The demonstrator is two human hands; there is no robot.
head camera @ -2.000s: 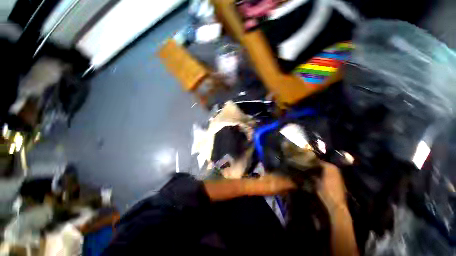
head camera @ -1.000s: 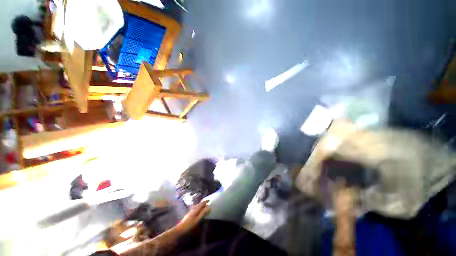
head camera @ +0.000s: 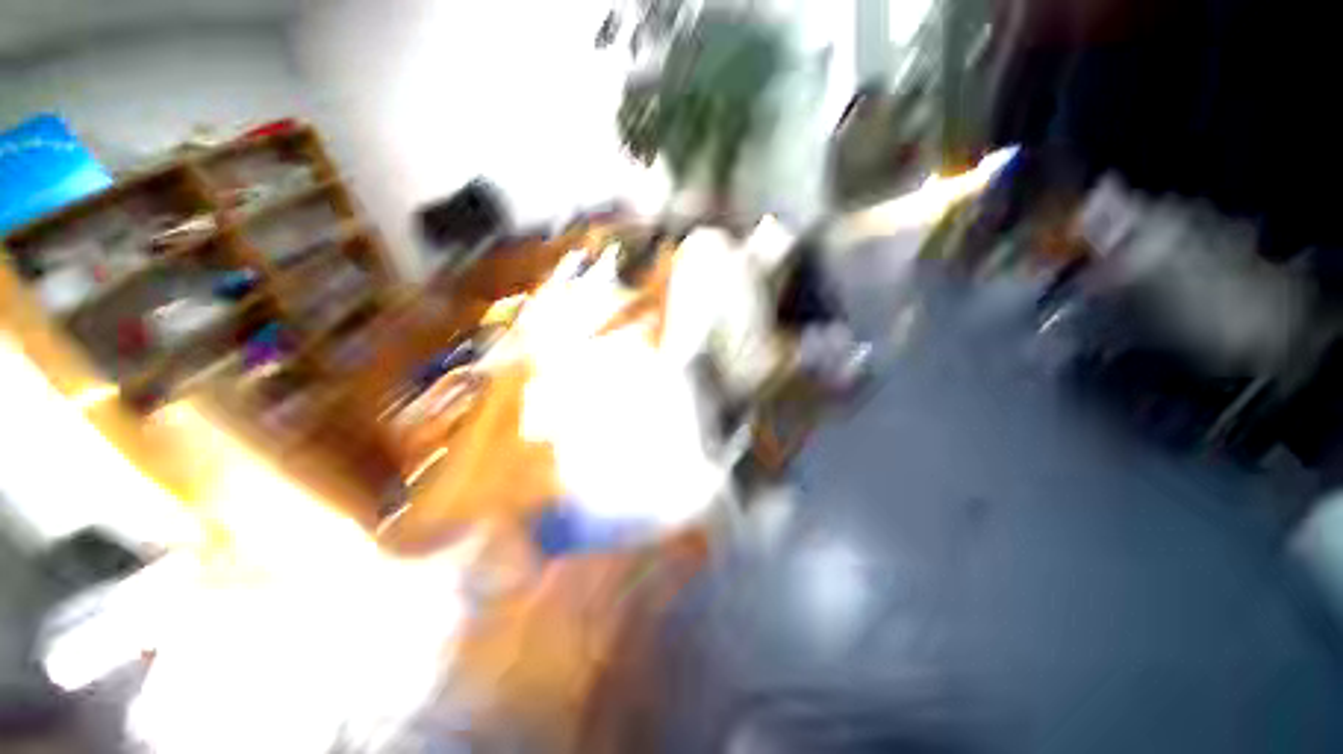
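Observation:
The frame is strongly blurred by motion. Neither my left hand nor my right hand can be made out. What lies nearest is an orange-brown wooden surface [head camera: 538, 641] at the lower middle, with a small blue patch [head camera: 582, 530] at its upper part. A glaring white area [head camera: 295, 648] covers the lower left and hides what is there. Another bright white shape [head camera: 619, 420] lies over a wooden table further back.
A wooden shelf unit [head camera: 206, 221] with mixed small items stands at the left. A blue panel [head camera: 47, 170] is at the far left. Grey-blue floor [head camera: 1016, 560] fills the lower right. Blurred pale and dark heaps [head camera: 1208, 287] lie at the upper right.
The view has swung up and away from the cloth and bags to the shelves and room. Both forearms, seen earlier, are gone from the picture.

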